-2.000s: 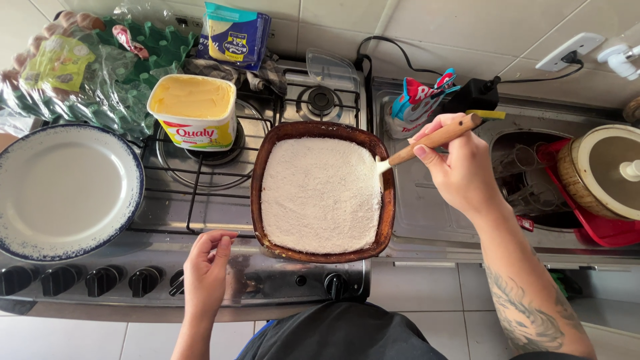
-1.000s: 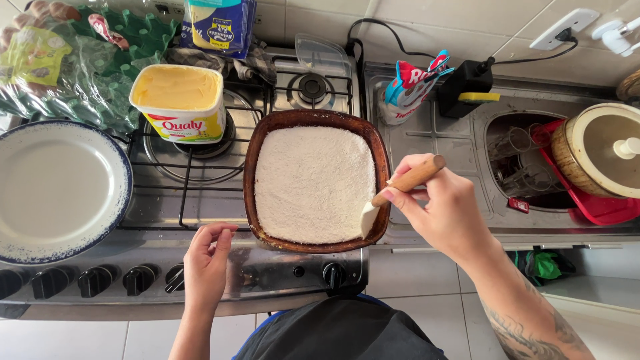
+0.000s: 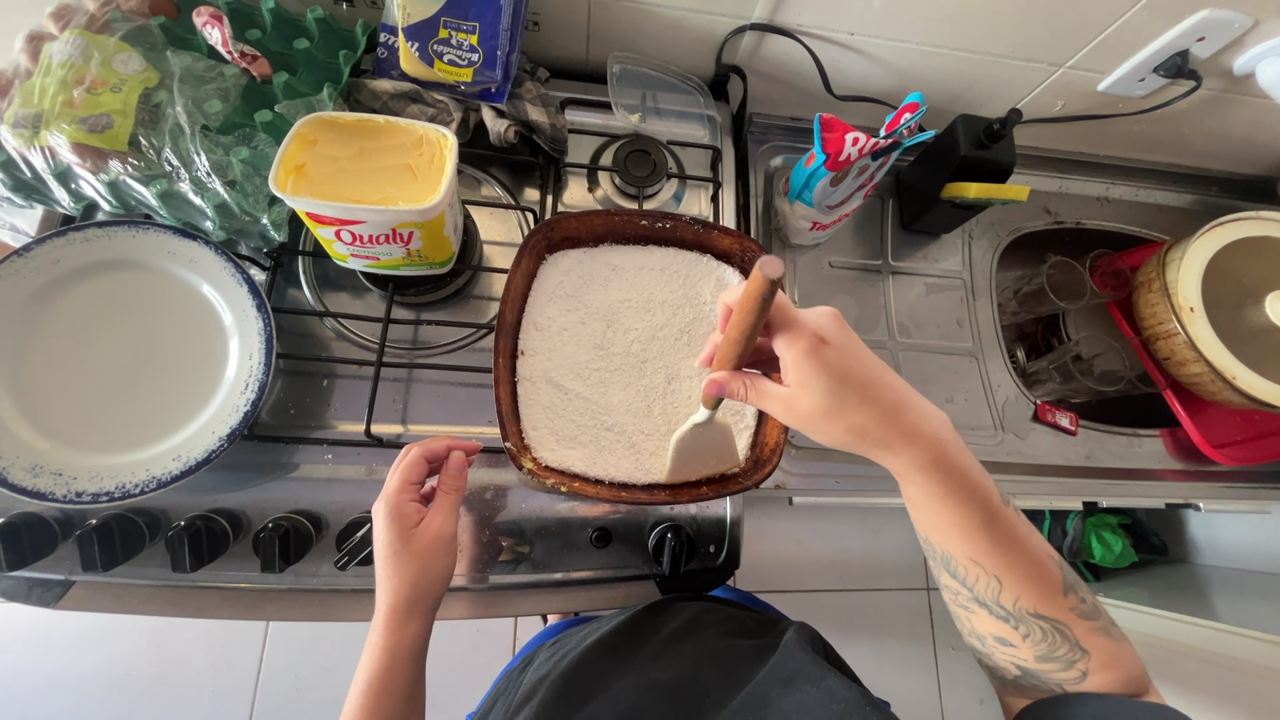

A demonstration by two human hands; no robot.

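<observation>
My right hand (image 3: pixel 800 365) grips the wooden handle of a white-bladed spatula (image 3: pixel 703 447), its blade touching the white granular mixture (image 3: pixel 620 360) near the lower right corner. That mixture fills a square brown baking pan (image 3: pixel 512 400) resting on the stove at its front right. My left hand (image 3: pixel 422 515) is just left of the pan's lower left corner, over the stove's front edge, fingers curled loosely with nothing seen in them. An uncovered Qualy margarine tub (image 3: pixel 375 235) stands on the grate at the pan's upper left.
A blue-rimmed white plate (image 3: pixel 125 360) lies left. Behind are green egg trays (image 3: pixel 230 130) under plastic and a blue packet (image 3: pixel 455 45). Right of the stove stand a tapioca bag (image 3: pixel 830 185), a black holder (image 3: pixel 955 175) with a yellow sponge, and a sink with glasses (image 3: pixel 1085 365) and a lidded pot (image 3: pixel 1190 310).
My right hand has moved the spatula from the pan's right side to its lower right corner, and the handle now points more upright. My left hand stays beside the pan.
</observation>
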